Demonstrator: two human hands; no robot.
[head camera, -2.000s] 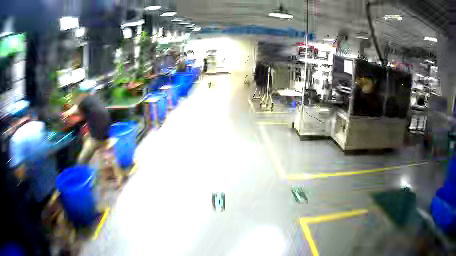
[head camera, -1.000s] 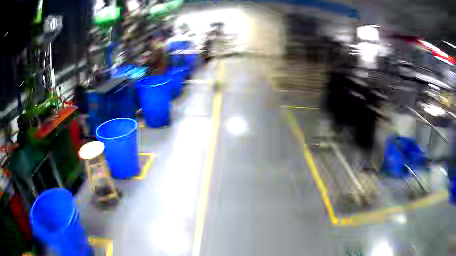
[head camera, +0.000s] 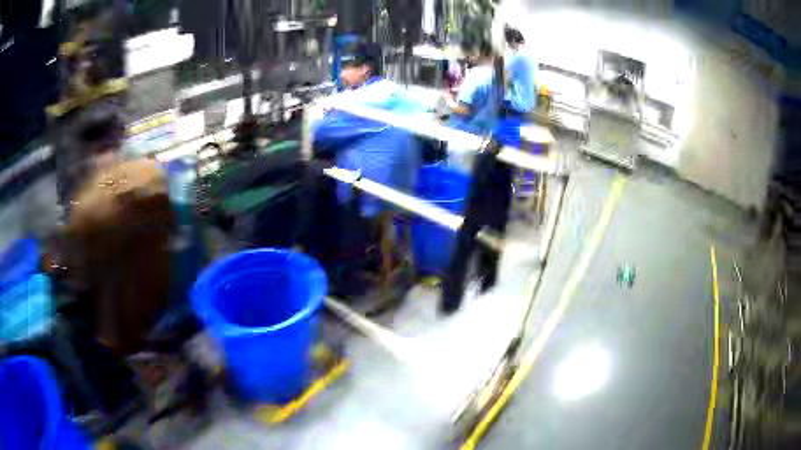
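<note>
Neither of my hands is in view. Nearest in front of me is a large round blue tub (head camera: 261,330) standing on the floor at lower left, its mouth open upward. A second blue tub (head camera: 31,409) is cut off by the lower left edge. The picture is blurred and smeared, so details inside the tubs cannot be told.
A person in brown (head camera: 127,237) is at the left. A person in blue (head camera: 373,132) stands by the benches, with others behind. A rack with pale bars (head camera: 400,198) and dark hanging items stands at centre. A yellow-lined aisle (head camera: 606,290) runs along the right.
The view has moved forward along the aisle and turned left. The blue tubs and workstations now stand nearer. The people in blue and the pale-barred rack have come into view.
</note>
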